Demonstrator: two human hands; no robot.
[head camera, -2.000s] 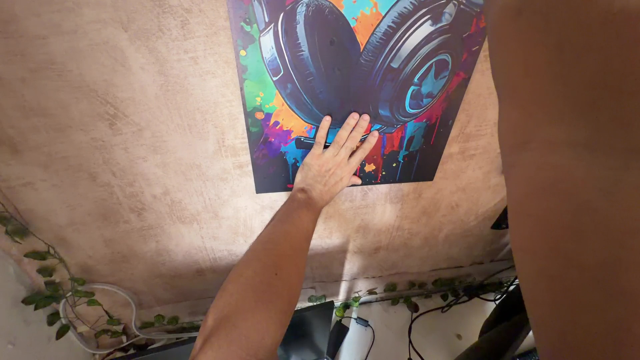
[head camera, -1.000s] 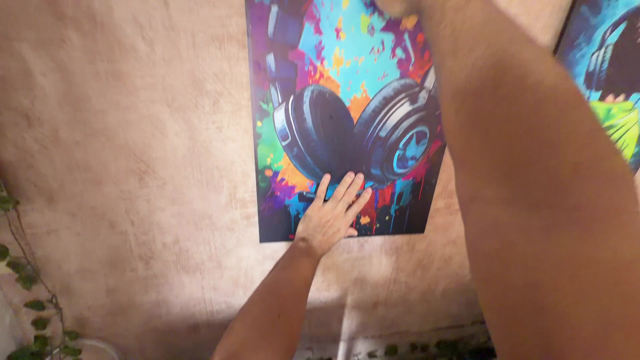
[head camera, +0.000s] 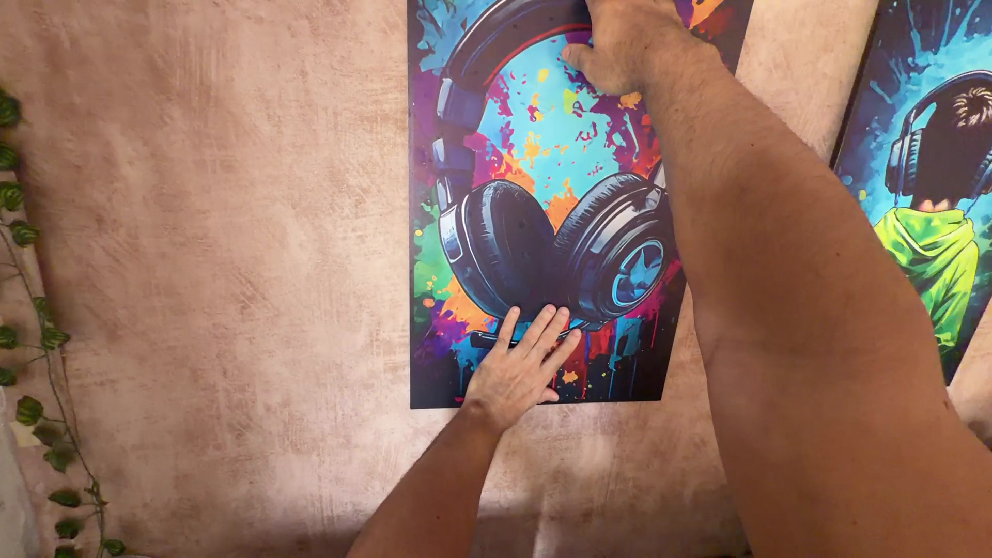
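Note:
A colourful poster of headphones (head camera: 535, 256) lies flat against a mottled pinkish-beige wall (head camera: 232, 256). My left hand (head camera: 519, 368) rests on its bottom part, palm to the surface and fingers spread, holding nothing. Higher up, my right hand (head camera: 632, 46) is against the picture near the printed headband. Its fingers run out at the top edge of the view, so whether they grip anything is hidden. The right forearm covers part of the poster's right edge, and the poster's top is out of view.
To the right hangs a second picture (head camera: 930, 217), showing a figure in a green hoodie and headphones, partly behind my right arm. A leafy green garland (head camera: 50, 337) runs down the left side of the wall.
The view has tilted upward, bringing my right hand and the second picture into sight. My left hand stays on the bottom part of the poster.

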